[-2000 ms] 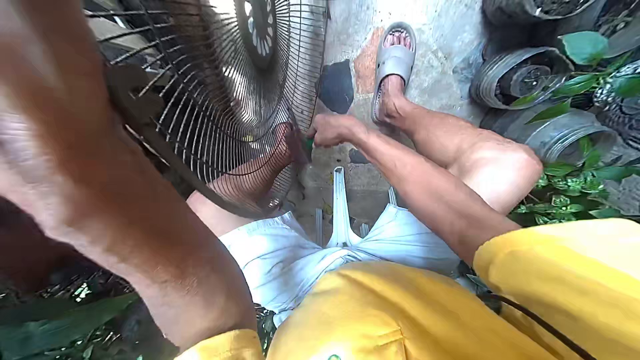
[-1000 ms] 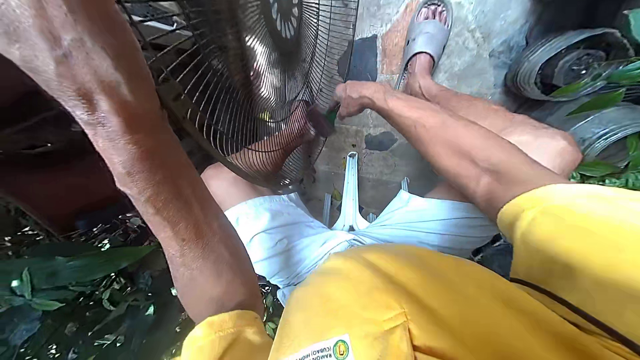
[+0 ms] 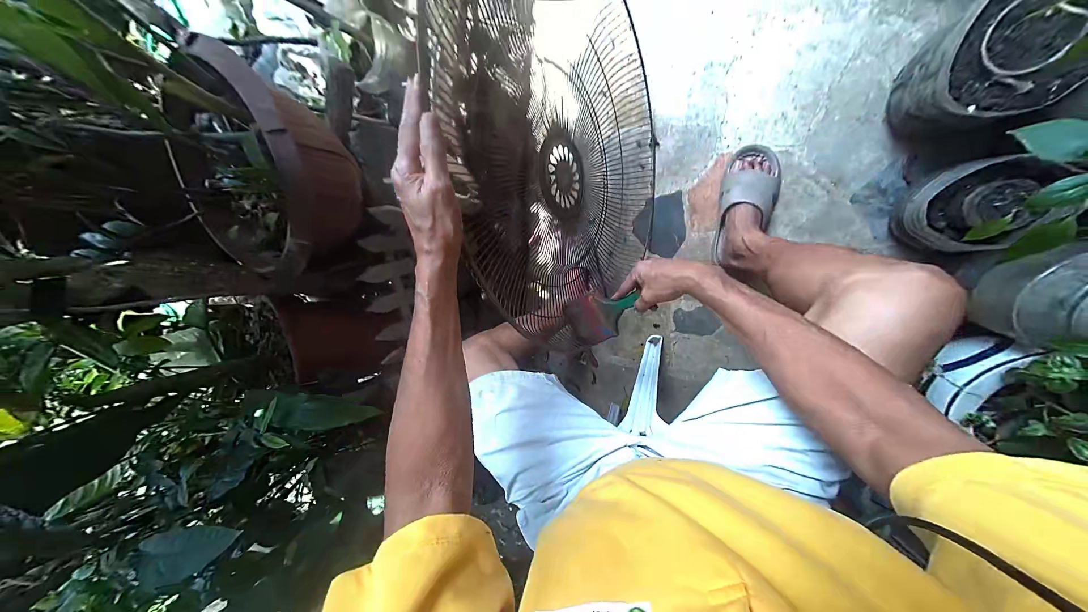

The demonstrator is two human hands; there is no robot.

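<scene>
A round wire fan guard [image 3: 608, 153] stands on edge between my arms, its slotted hub facing me. My left hand [image 3: 429, 191] is at its left rim with straight fingers, the palm side toward the wires; the thumb is hidden. Near the guard's lower right rim, my right hand [image 3: 663, 282] holds the green handle of a tool [image 3: 626, 302]. A reddish, blurred part [image 3: 591, 316] lies beside that handle, against the lower wires; I cannot tell what kind of tool it is.
Potted plants in dark round containers [image 3: 986, 204] line the right side. A large reddish-brown pot [image 3: 314, 161] and leafy plants [image 3: 314, 412] stand at the left. My sandalled foot [image 3: 750, 191] rests on the stone and concrete ground beyond the guard.
My left hand, outside the earlier frames, now shows at the guard's left rim. My right hand keeps its hold on the green handle. The view has shifted and shows more of the left side.
</scene>
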